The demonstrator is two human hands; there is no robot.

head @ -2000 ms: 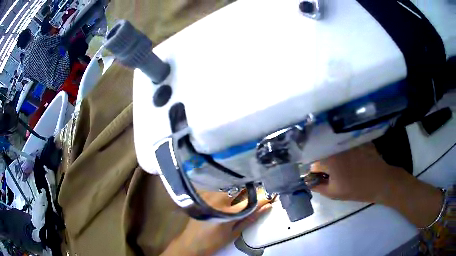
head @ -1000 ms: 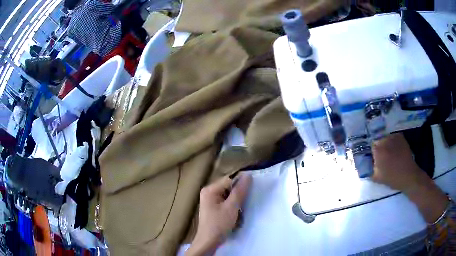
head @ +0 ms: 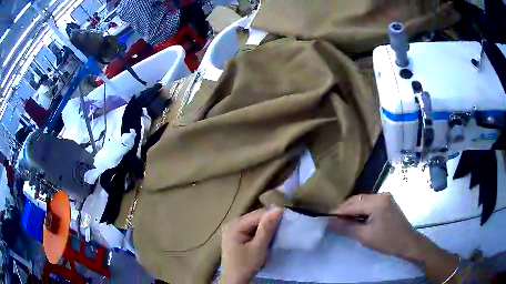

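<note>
The khaki-brown garment panel [head: 222, 161] lies in folds left of the sewing machine head [head: 444, 83], with a curved seam line on its lower part. My left hand [head: 248, 241] pinches the panel's edge by a piece of white lining [head: 299, 230]. My right hand [head: 383, 227] is just right of it at the same edge, holding a small dark tool [head: 355, 217], which looks like thread snips. Its tip meets the dark edge strip above the white lining. The presser foot area is right of the cloth, and no hand is there.
More brown cloth [head: 344, 22] lies beyond the machine. Black cloth strips [head: 481, 180] hang from the machine arm. White bins [head: 150, 69], white and black scraps and an orange disc [head: 57, 227] are at the left. A person in a checked top [head: 150, 19] is far back.
The view has shifted, so the machine stands farther right. The panel edge is away from the needle. My right hand has left the machine head and come beside my left hand with the dark tool.
</note>
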